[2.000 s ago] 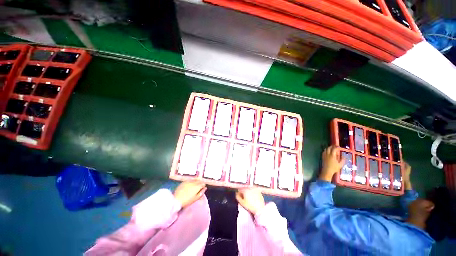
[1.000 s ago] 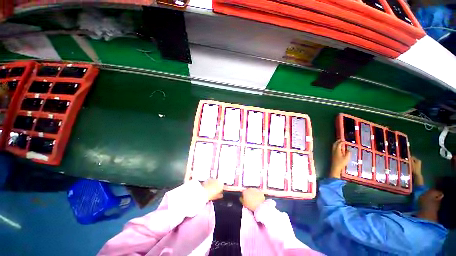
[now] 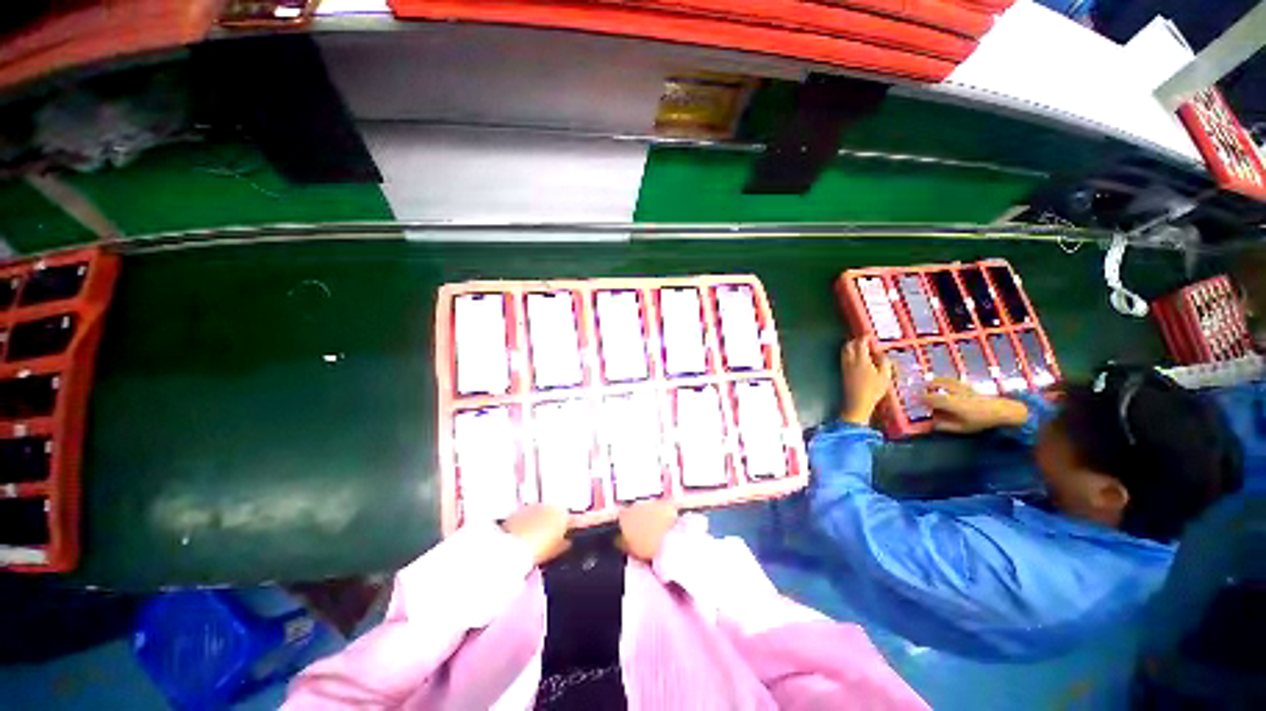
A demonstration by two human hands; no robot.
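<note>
An orange-red foam tray [image 3: 447,364] lies on the dark green bench in front of me. It holds two rows of five smartphones [image 3: 618,335], all with bright white screens. Small white labels show beside some of them. My left hand [image 3: 537,529] is at the tray's near edge, left of the middle. My right hand [image 3: 647,528] is at the same edge, a little to the right. Both hands look curled. The fingertips are not clear, so I cannot tell whether they grip the rim.
At right, a person in blue [image 3: 972,556] has both hands at another tray [image 3: 850,285]. A tray of dark phones [image 3: 86,347] is cut off at left. Stacked trays [image 3: 778,28] sit on the shelf above. A blue plastic object [image 3: 201,646] is at lower left.
The view has turned, and the bench edge looks more level. My hands are closer together than two seconds ago. The top-right phone in my tray looks whiter. The neighbour's right hand has moved onto their tray.
</note>
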